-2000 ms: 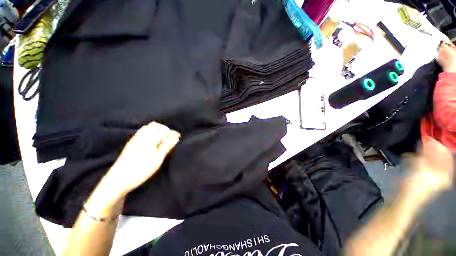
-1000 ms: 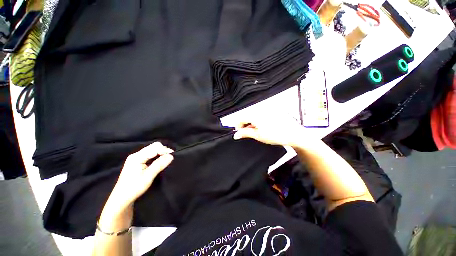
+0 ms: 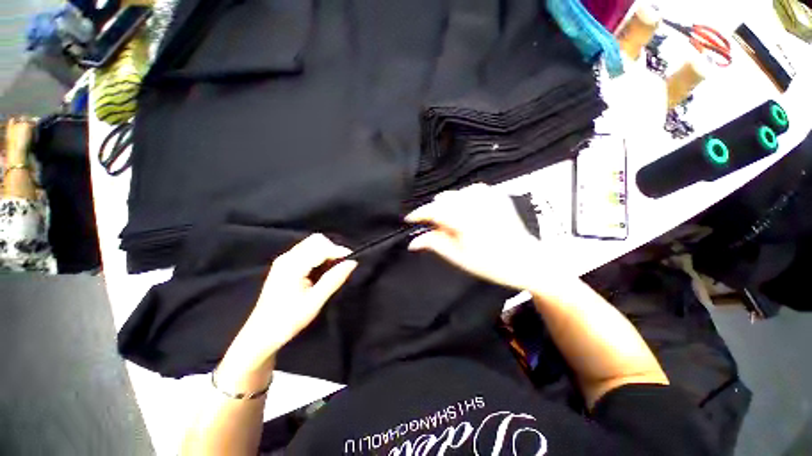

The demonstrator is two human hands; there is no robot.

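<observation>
A loose black garment piece [image 3: 392, 303] lies crumpled over the near table edge. My left hand [image 3: 307, 276] pinches one end of its narrow folded edge [image 3: 381, 240]. My right hand [image 3: 454, 230] pinches the other end, a short span away, and the edge is drawn straight between them. No needle or thread can be made out at the fingertips. A large stack of black garments [image 3: 276, 142] lies just beyond, with folded layers showing at its right.
On the white tabletop [image 3: 570, 254], right of the stack, are a lit smartphone [image 3: 601, 191], black thread cones [image 3: 686, 169], red-handled scissors [image 3: 710, 43] and a blue pouch [image 3: 583, 31]. Black-handled scissors [image 3: 116, 150] lie left. A person's arm [image 3: 18, 156] shows far left.
My right hand has come from the far right onto the cloth and grips the folded edge. Since a second ago both hands are closer together. The view has shifted left.
</observation>
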